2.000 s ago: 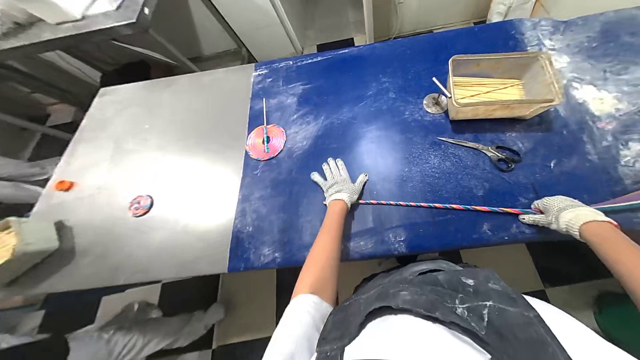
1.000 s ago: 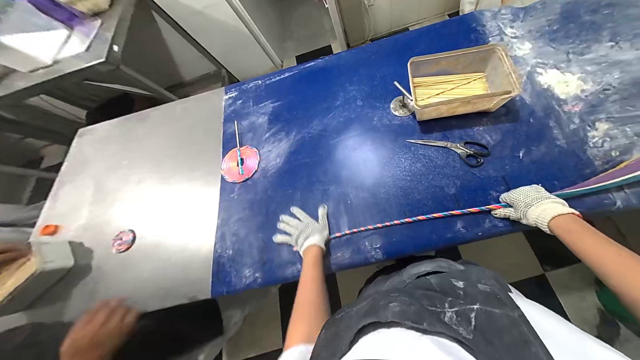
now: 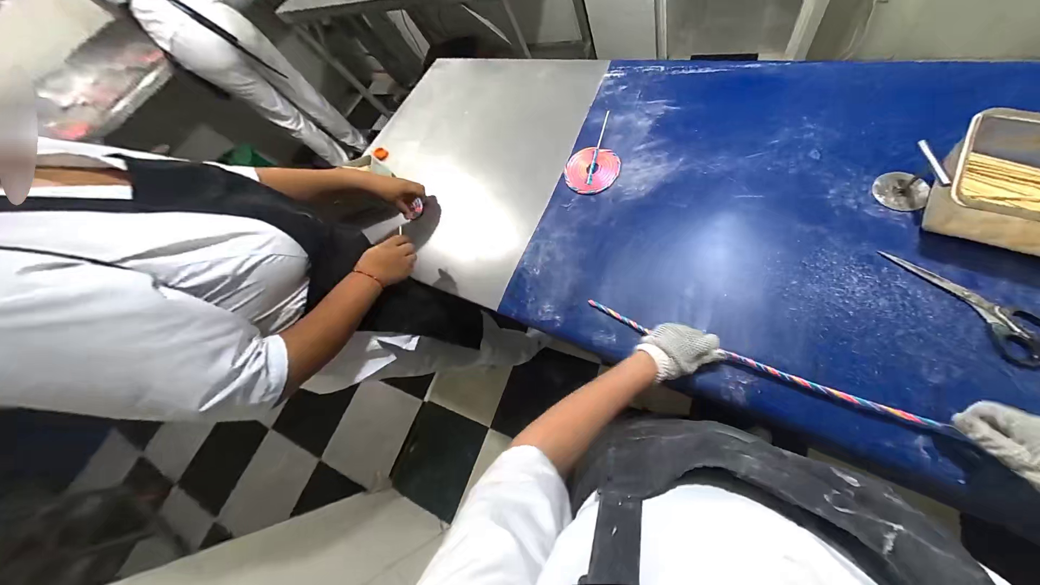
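Note:
A thin rope of twisted candy [image 3: 821, 388], striped in several colours, lies along the near edge of the blue work surface. My left hand [image 3: 681, 349], in a white knit glove, is closed over the rope, whose tip sticks out beyond it to the left. At the right edge of the view, my gloved right hand [image 3: 1003, 437] is curled at the rope's other visible end; the picture cuts off part of that hand. A flat pink spiral lollipop [image 3: 592, 171] with a stick across it lies farther back, at the blue surface's left side.
At left, a co-worker's hands [image 3: 398, 236] hold a small spiral candy [image 3: 415, 209] over the metal table top [image 3: 496, 162]. An orange piece [image 3: 380, 153] lies behind. Scissors [image 3: 967, 296], a round metal disc [image 3: 900, 191] and a bin of sticks [image 3: 934, 215] stand at right.
The view has swung far to the left. My left hand, open and flat at the rope's left end before, is now closed partway along it. A co-worker has come into view at the metal table.

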